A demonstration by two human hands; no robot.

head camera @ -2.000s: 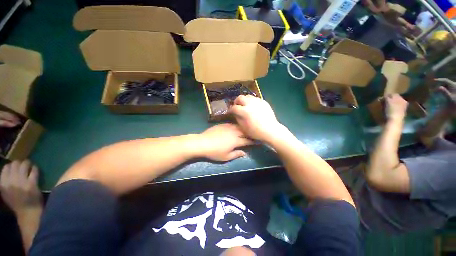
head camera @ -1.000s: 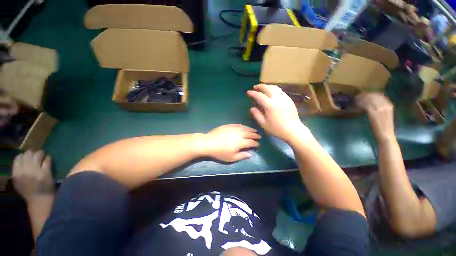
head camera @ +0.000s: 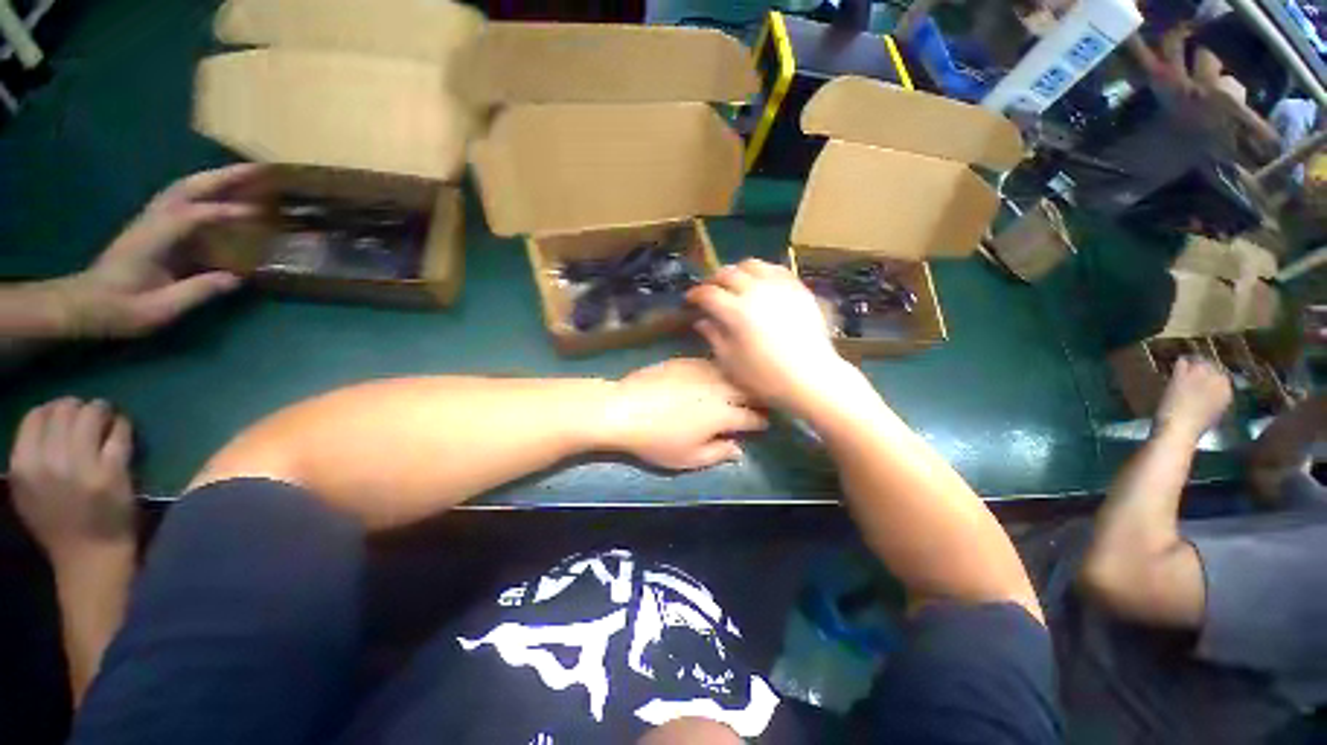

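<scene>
An open brown carton (head camera: pixel 619 328) stands in front of me, its hinged lid up, with a dark coiled cable (head camera: pixel 629 277) and a greyish shiny patch inside. My right hand (head camera: pixel 764 328) is at the carton's front right edge, its fingertips over the rim; whether they grip anything cannot be told. My left hand (head camera: pixel 684 413) lies on the green bench in front of the carton, partly beneath my right hand, holding nothing. A second open carton (head camera: pixel 891 347) with dark contents stands just right of my right hand.
At the left, another person's hand (head camera: pixel 168 255) touches a third open carton (head camera: pixel 364 277). At the right, another worker's hand (head camera: pixel 1196 393) is at cartons (head camera: pixel 1142 381). Behind stand a black device with yellow edges (head camera: pixel 830 90), a white power strip (head camera: pixel 1070 56) and a small brown cardboard piece (head camera: pixel 1033 240).
One carton has moved right past my hands, and another has come from the left in front of me. A further carton has arrived at the left with a person's hand on it.
</scene>
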